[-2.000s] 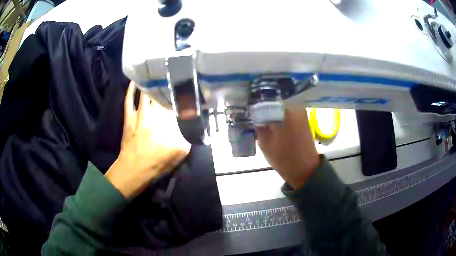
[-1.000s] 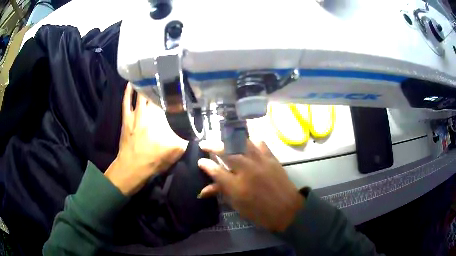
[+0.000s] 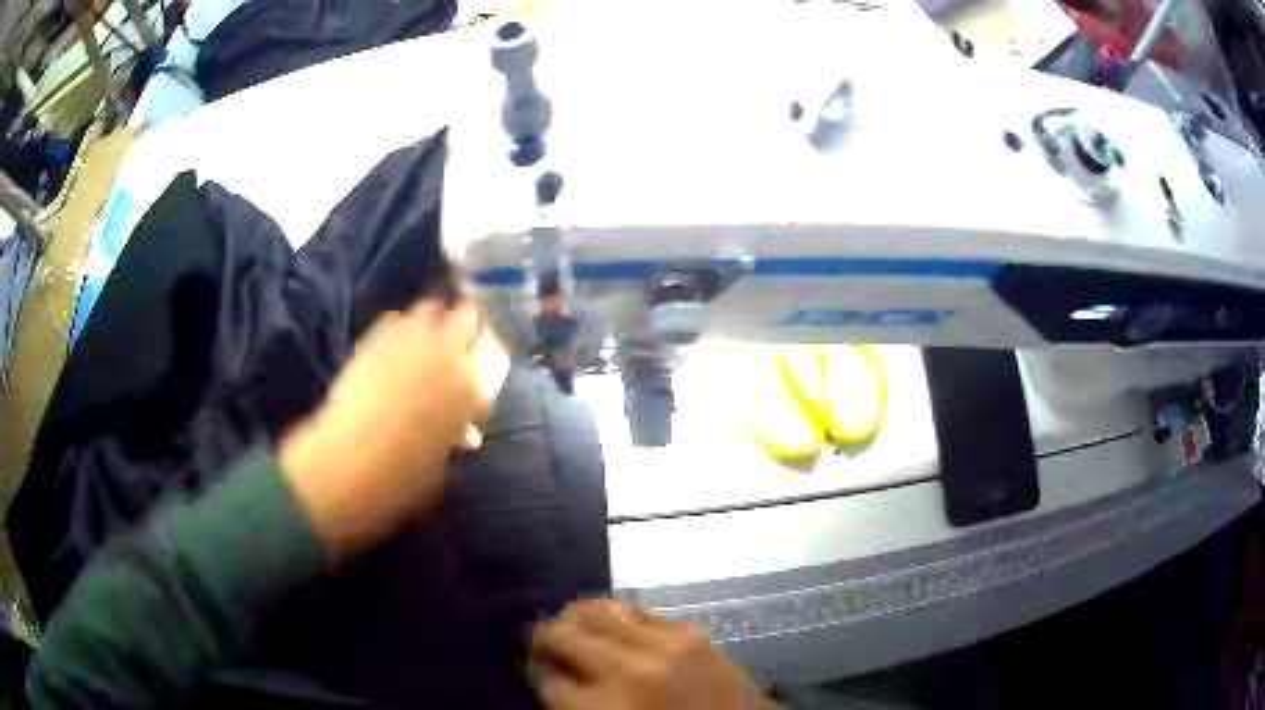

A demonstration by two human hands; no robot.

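Observation:
A large dark garment (image 3: 513, 534) lies on the machine bed and is heaped to the left of the white sewing machine head (image 3: 777, 180). My left hand (image 3: 389, 423) is on the cloth left of the needle area, with its fingers curled and blurred; a fold of cloth seems pinched in it. My right hand (image 3: 631, 659) is at the bottom, cut by the frame edge, its curled fingers on the garment's right edge. The needle and presser foot are too blurred to make out.
Yellow-handled scissors (image 3: 830, 402) lie behind the needle area, with a black smartphone (image 3: 982, 437) to their right. A measuring tape (image 3: 860, 596) runs along the table's front edge. More dark cloth (image 3: 326, 35) lies at the back left.
My right hand has moved from beside the needle down to the garment's near edge. My left hand has lifted and curled its fingers. The view has shifted, showing more of the back of the table.

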